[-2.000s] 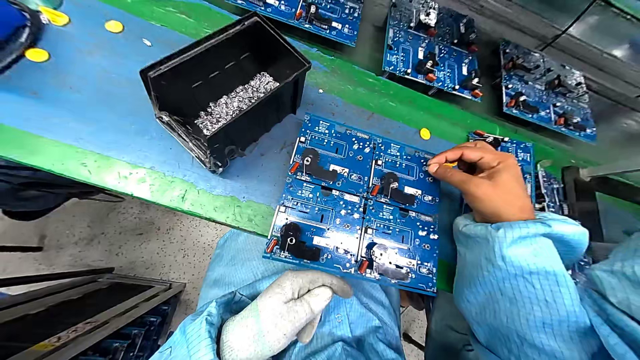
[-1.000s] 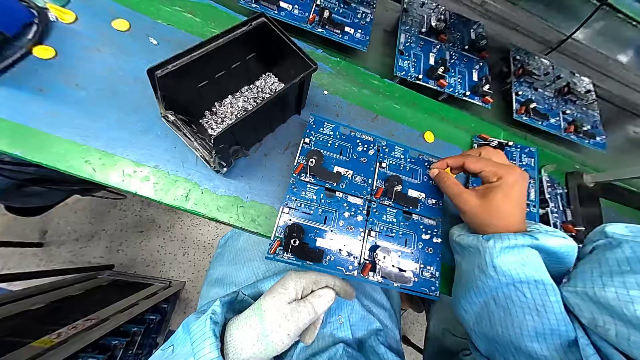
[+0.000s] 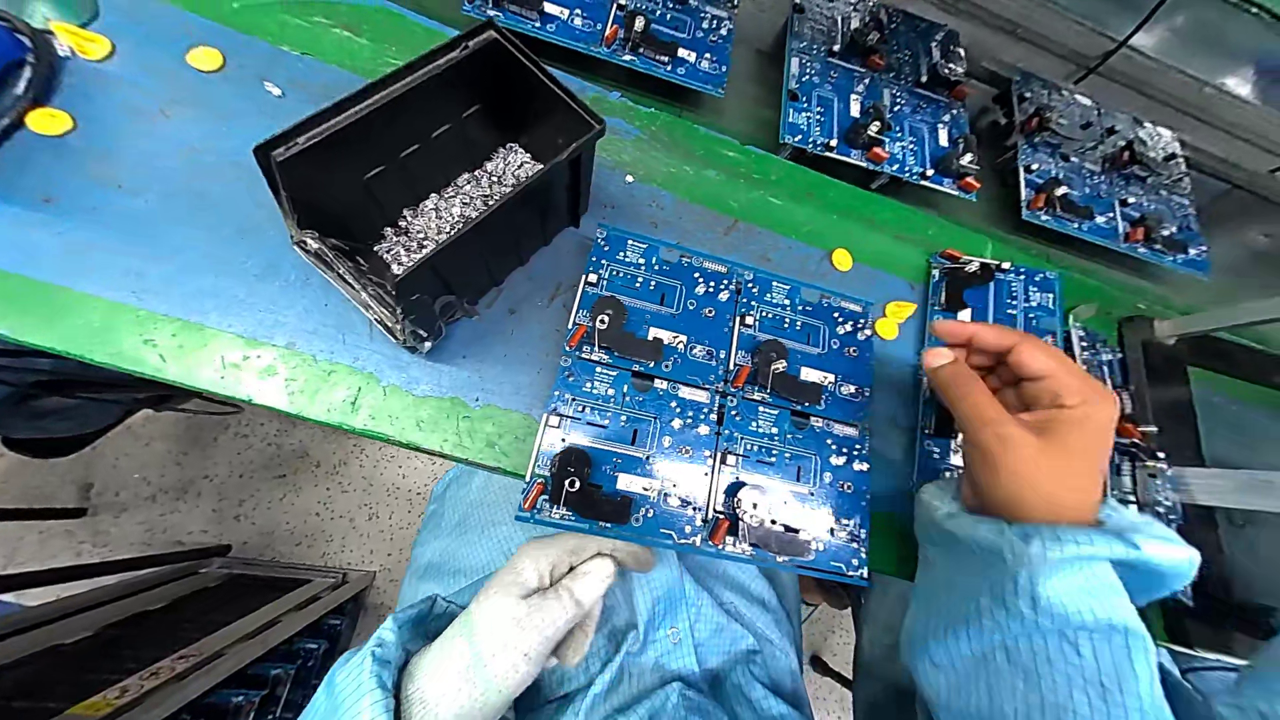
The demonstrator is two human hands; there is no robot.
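Note:
A blue circuit board panel of four joined sections, with black parts and red-brown components, lies on the bench's near side and overhangs its edge. My left hand, in a whitish glove, is at the panel's near edge with fingers curled; whether it grips the board is hidden. My bare right hand is right of the panel, over another blue board. A small gap shows between its thumb and index finger, with nothing visible there. Small yellow pieces lie between the panel and this hand.
A black plastic bin with small clear parts stands left of the panel on the blue-green bench. More circuit boards are along the back. Yellow discs lie at the far left. A dark rack stands at lower left.
My right hand has moved right, away from the panel's right edge, and its thumb and index finger show a gap. The yellow pieces beside the panel show more fully. My left hand has stayed.

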